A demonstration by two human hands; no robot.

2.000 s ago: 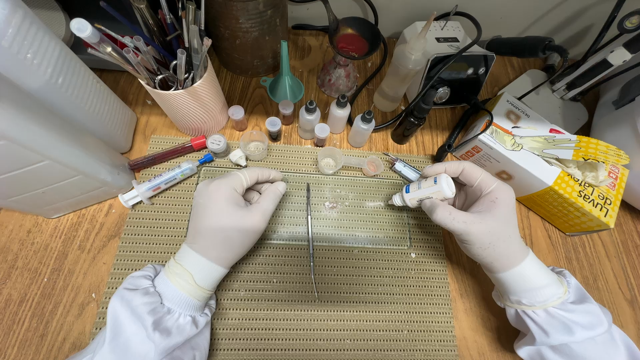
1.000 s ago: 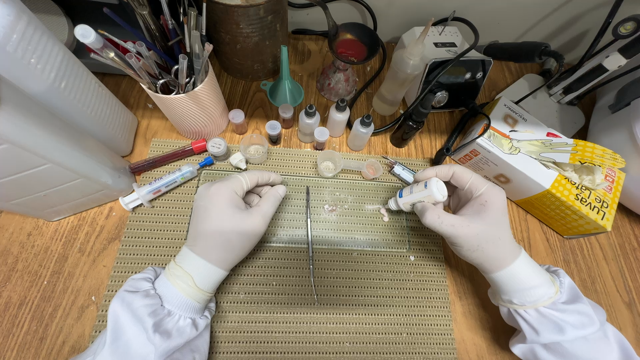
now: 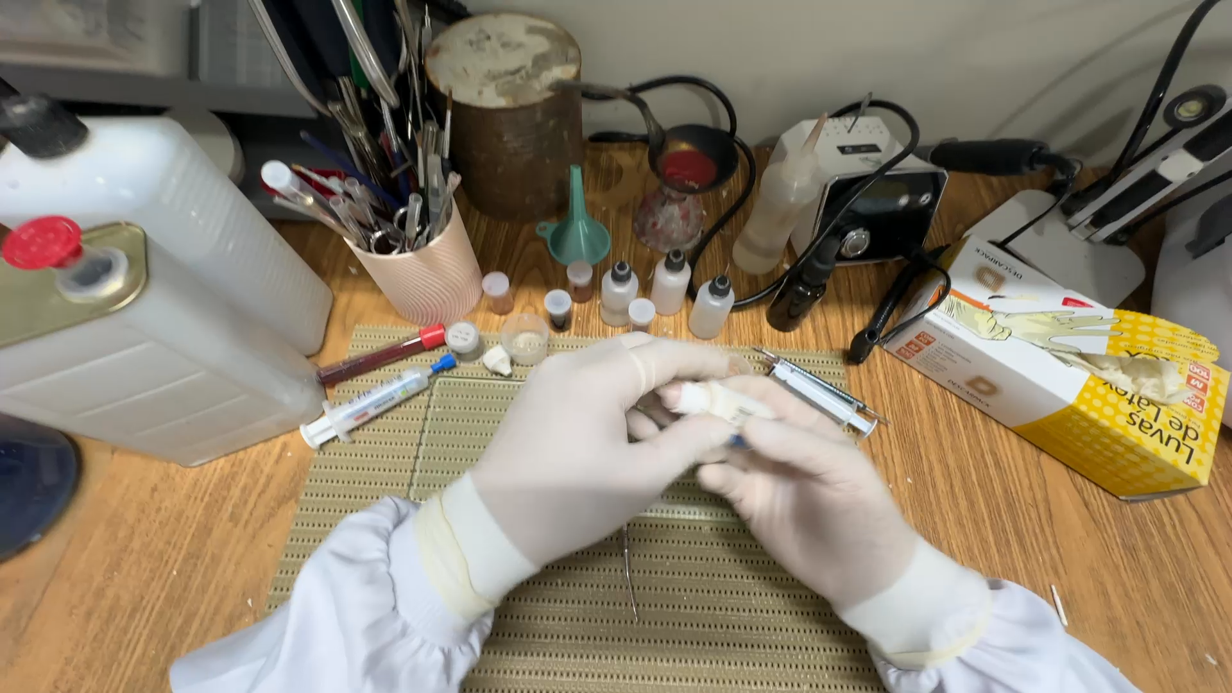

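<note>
Both my hands, in pale latex gloves, meet over a glass slab (image 3: 462, 423) on a beige perforated mat (image 3: 577, 616). My right hand (image 3: 818, 481) grips a small white bottle (image 3: 722, 402), tilted sideways, and my left hand (image 3: 606, 433) closes on the same bottle from the other side. Fingers cover parts of it. Below the hands shows the end of a thin metal dental instrument (image 3: 630, 577); its rest is hidden. A syringe with a blue tip (image 3: 375, 402) and a red-capped tube (image 3: 380, 356) lie left of my left hand. A metal-and-clear syringe (image 3: 818, 393) lies behind my right hand.
Several small dropper bottles (image 3: 710, 308) and capped vials stand behind the mat, with a green funnel (image 3: 576, 231). A pink cup of tools (image 3: 423, 269) and large plastic containers (image 3: 173, 366) stand left. A glove box (image 3: 1059, 375) and a black-cabled device (image 3: 866, 202) are right.
My left hand has moved right, off the slab's left side, onto the bottle. My right hand has brought the bottle inward to the left. The hands now hide the cups behind the slab's middle.
</note>
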